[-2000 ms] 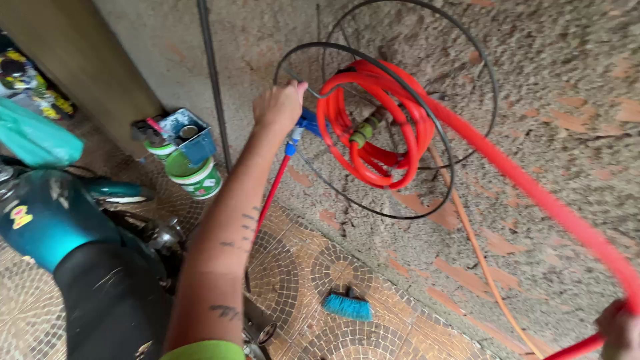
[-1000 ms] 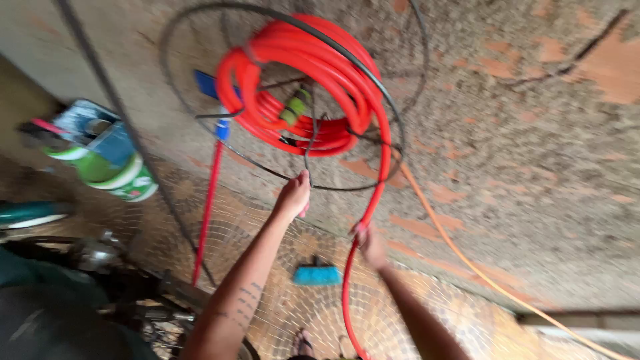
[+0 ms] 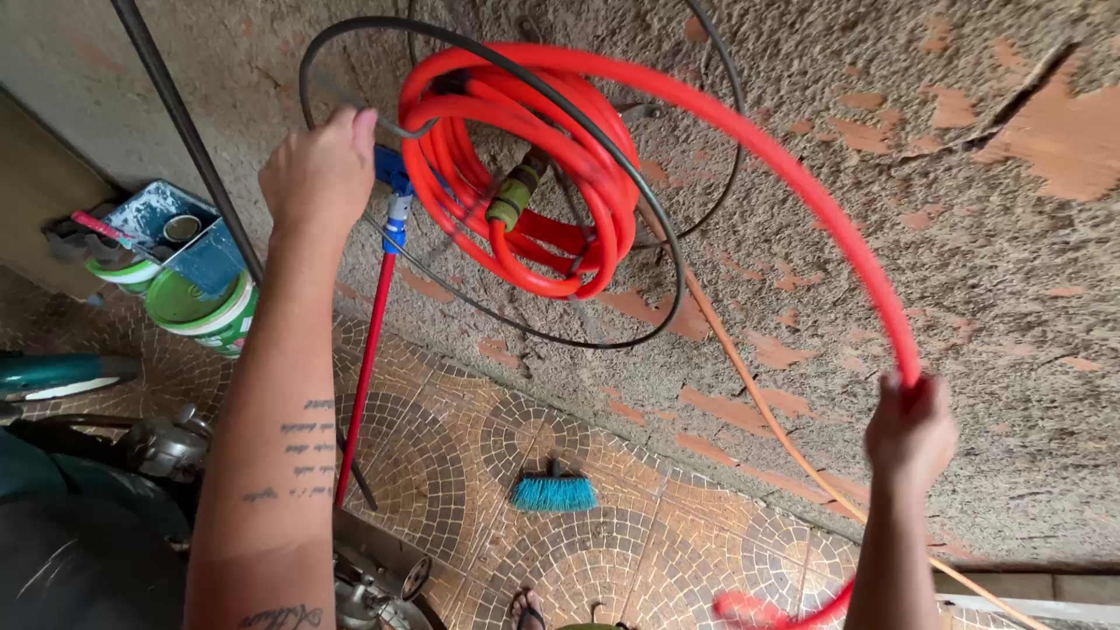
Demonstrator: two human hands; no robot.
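A coiled red hose (image 3: 612, 175) hangs on the rough wall, with a green hose connector (image 3: 514, 194) inside its loops. A stiff black cable or wire loop (image 3: 643, 188) surrounds the coil. My left hand (image 3: 322, 171) is closed at the coil's left on a thin dark strand that reaches the hose; whether it belongs to the black loop I cannot tell. My right hand (image 3: 912, 429), at the right, grips the red hose where it arcs away from the coil. The hose's lower part curves near the floor, slightly blurred.
A red pole (image 3: 367, 376) with a blue head leans at the wall. An orange cord (image 3: 744, 376) runs down the wall. A blue brush head (image 3: 554, 492) lies on the tiled floor. Green and white buckets (image 3: 206, 306), a paint tray (image 3: 206, 249) and a motorcycle (image 3: 376, 569) are at the left.
My right hand, below the coil a second ago, is now farther out to the right with the red hose in it. My left hand has moved up to the coil's left side.
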